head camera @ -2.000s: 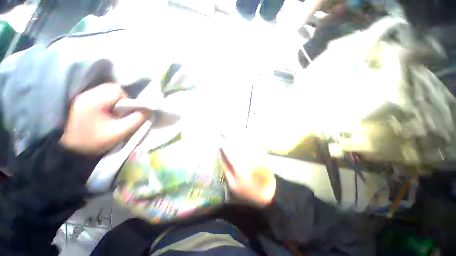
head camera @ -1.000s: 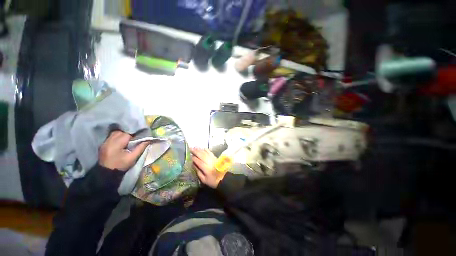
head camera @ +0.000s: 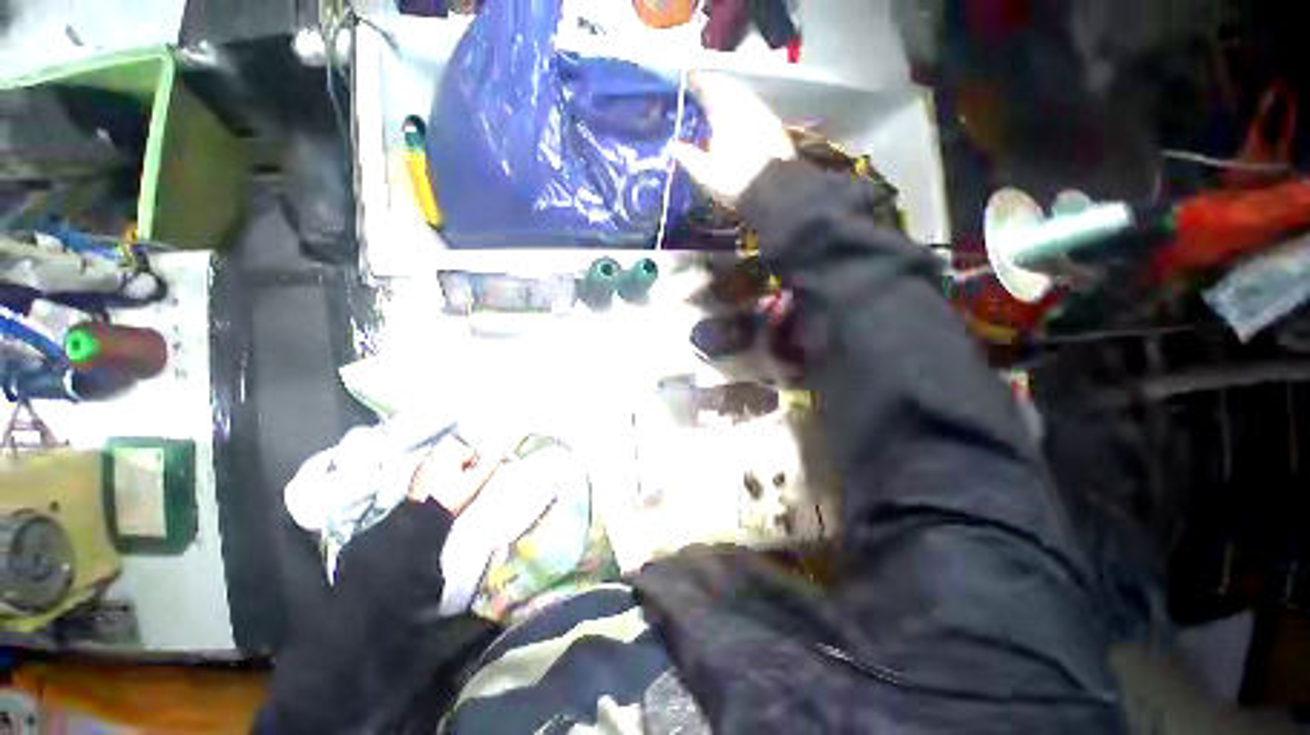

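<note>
My left hand (head camera: 448, 474) is closed on the pale cloth (head camera: 352, 481) low in the middle of the view. The green-yellow printed fabric (head camera: 553, 553) lies just right of it, partly washed out by glare. My right hand (head camera: 736, 132) is stretched forward over the white tray, beside the crumpled blue plastic bag (head camera: 517, 137). A thin white strip (head camera: 671, 180) runs down by its fingertips. Glare blurs the fingers, so it is unclear whether they grip the strip.
Two green thread cones (head camera: 621, 279) stand before the tray (head camera: 647, 261), beside a washed-out phone-like object (head camera: 506, 293). The white machine head (head camera: 718, 481) is partly under my right sleeve. A white reel (head camera: 1017, 244) is at right. A green box (head camera: 150, 495) and brown cone (head camera: 118, 359) are at left.
My right hand has left the printed fabric and moved forward to the tray. My left hand still holds the pale cloth. The view has shifted, showing more of the tray and left-hand surface.
</note>
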